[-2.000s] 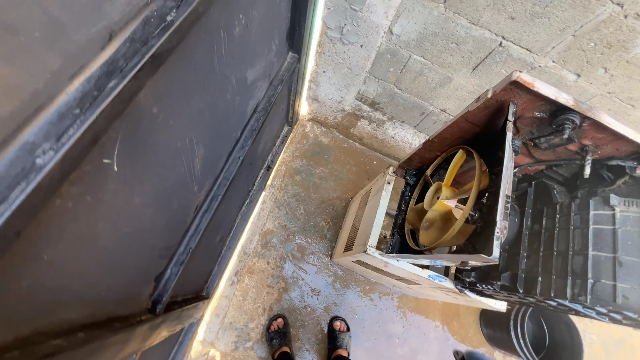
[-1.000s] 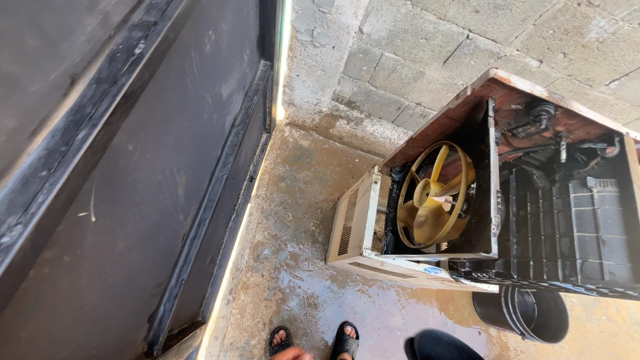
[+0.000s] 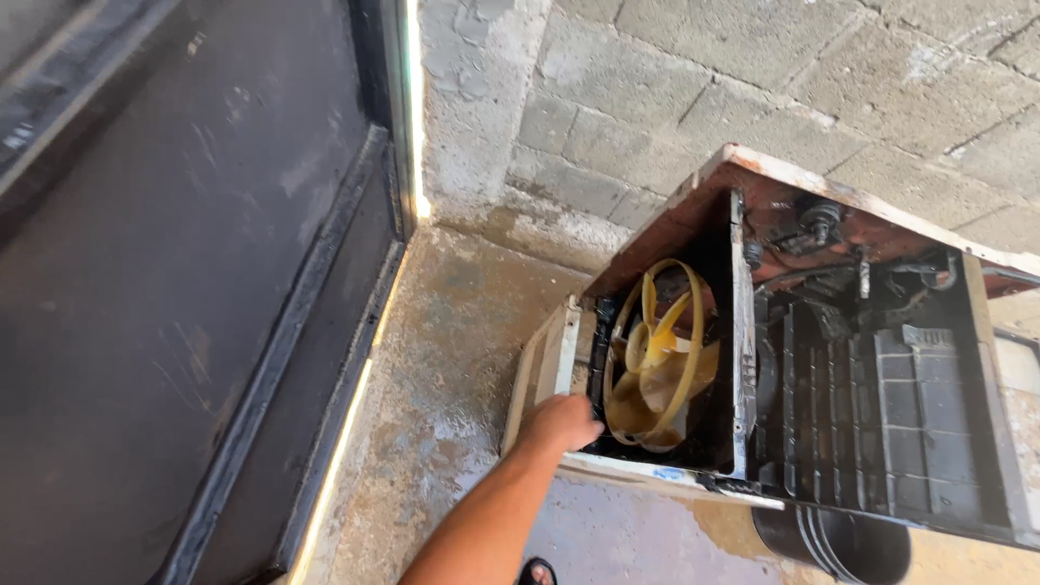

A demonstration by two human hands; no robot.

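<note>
An open, rusty metal appliance housing (image 3: 741,325), which looks like an air conditioner's, stands at the right. A yellow ringed fan (image 3: 662,357) sits in its left compartment, and dark ribbed plastic panels (image 3: 877,422) line the right one. My left hand (image 3: 565,422) reaches up from the bottom of the view, its fingers curled over the housing's near left corner, beside the pale slatted side panel (image 3: 544,366). The fingertips are partly hidden at the dark inner edge, left of the fan. My right hand is out of view.
A dark metal door or gate (image 3: 203,284) fills the left side. Behind the housing rises a concrete block wall (image 3: 650,106). The concrete floor (image 3: 431,366) has wet patches. A black bucket (image 3: 861,544) stands at the lower right, and a sandaled foot (image 3: 536,573) shows below.
My left hand, only just showing at the bottom edge a second ago, has reached up to the housing's corner and curled around it. The fan has turned.
</note>
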